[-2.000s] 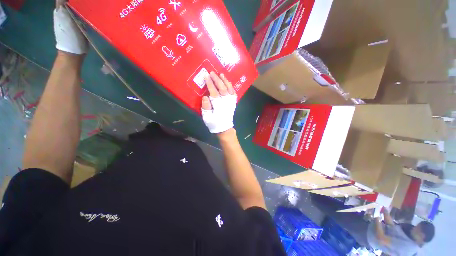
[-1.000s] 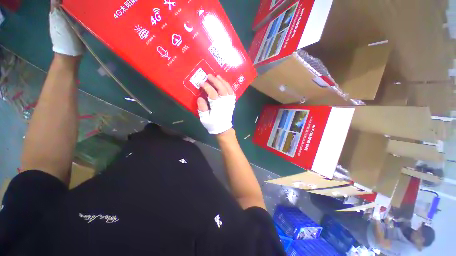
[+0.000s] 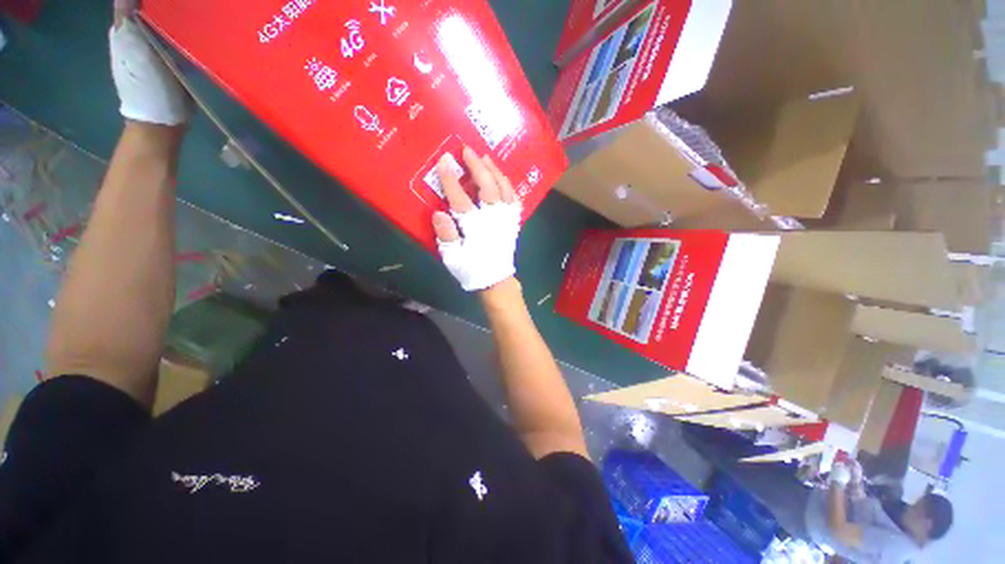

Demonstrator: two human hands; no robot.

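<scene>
A glossy red retail box (image 3: 386,110) with white icons, Chinese lettering and a QR code lies tilted in front of me, cut off by the top edge. My left hand (image 3: 149,75), in a white glove with bare fingertips, holds the box's upper left edge; its fingertips are partly cut off. A thin brown flap edge (image 3: 259,165) runs down beside the box. My right hand (image 3: 478,226), in a similar glove, rests with spread fingers on the box's lower corner. Its fingertips partly cover a small white square label (image 3: 442,176).
Open retail boxes (image 3: 661,297) with red printed sides and brown flaps stand on the right of the green bench (image 3: 331,198). Blue crates (image 3: 650,485) stand on the floor at the lower right. Another person (image 3: 882,518) is at the far lower right. Scraps litter the floor at left.
My right fingers have shifted over the small white label, covering more of it than one second ago. The box and my left hand have moved slightly. The other person's hands have moved.
</scene>
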